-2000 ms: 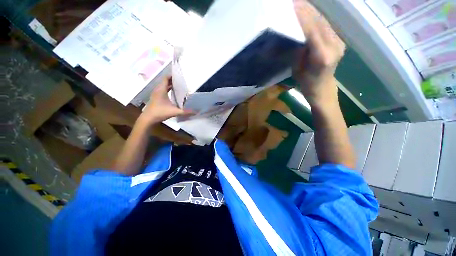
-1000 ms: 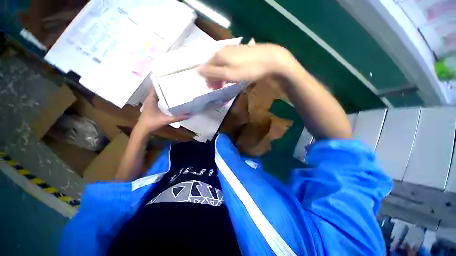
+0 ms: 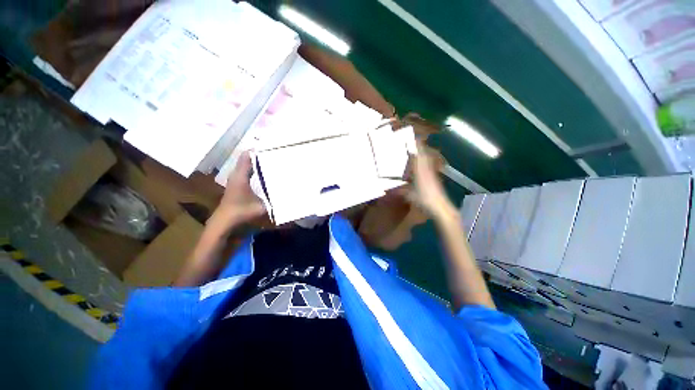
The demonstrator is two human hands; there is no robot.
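A white folding carton [image 3: 316, 174] lies across in front of my chest, its near panel closed with a small dark slot. Its flaps [image 3: 393, 151] stand open at the right end. My left hand [image 3: 242, 196] holds the carton's left end. My right hand [image 3: 424, 183] is blurred beside the open flaps; whether it grips them I cannot tell. A pile of flat carton blanks [image 3: 179, 76] with small print lies beyond at the left. A lower pile of blanks [image 3: 293, 103] with a pink picture lies beside it, partly behind the carton.
Brown kraft paper [image 3: 390, 221] lies under and beside the carton. An open brown shipping carton [image 3: 164, 251] with clear film [image 3: 122, 209] is low at left. A row of white boxes [image 3: 594, 228] stands at right. Printed boxes [image 3: 670, 46] sit on a white shelf at upper right.
The carton has turned from its raised, open position and come down closer to my chest. My right hand has moved from over its top to the flaps at its right end.
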